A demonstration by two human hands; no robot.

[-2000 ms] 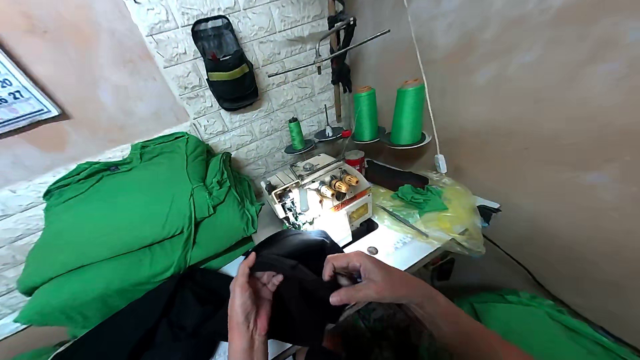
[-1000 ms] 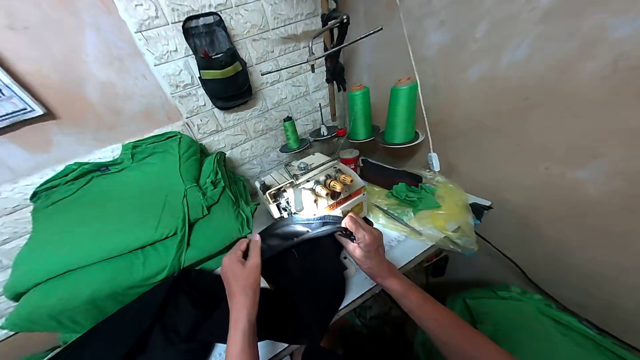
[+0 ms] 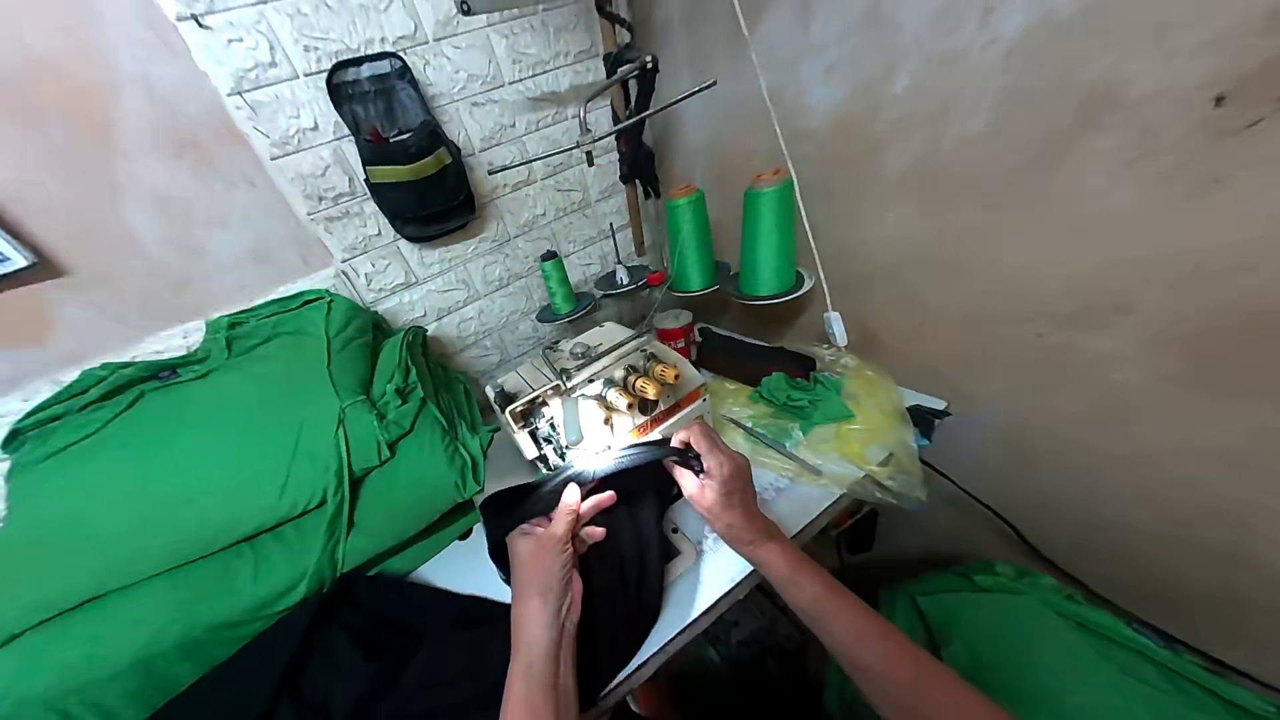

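Observation:
A black fabric garment (image 3: 630,550) lies over the front of a white sewing table, its upper edge raised just before a serger sewing machine (image 3: 600,390) with a lit work area. My right hand (image 3: 722,485) grips the right end of that edge, which curves in a shiny band. At the left part of the edge is my left hand (image 3: 560,535), its thumb against the cloth and some fingers spread; whether it pinches the cloth is hard to tell. More black cloth (image 3: 400,650) trails to the lower left.
Folded green garments (image 3: 200,460) are piled at the left. Green thread cones (image 3: 768,235) stand behind the machine. At its right are a yellowish plastic bag (image 3: 880,430), a green cloth scrap (image 3: 805,398) and a metal tool (image 3: 770,445). More green fabric (image 3: 1040,640) lies at the lower right.
The black cloth's edge was low between my hands two seconds ago, then was stretched out before the machine. Since then my left hand has moved right along it, closer to my right hand.

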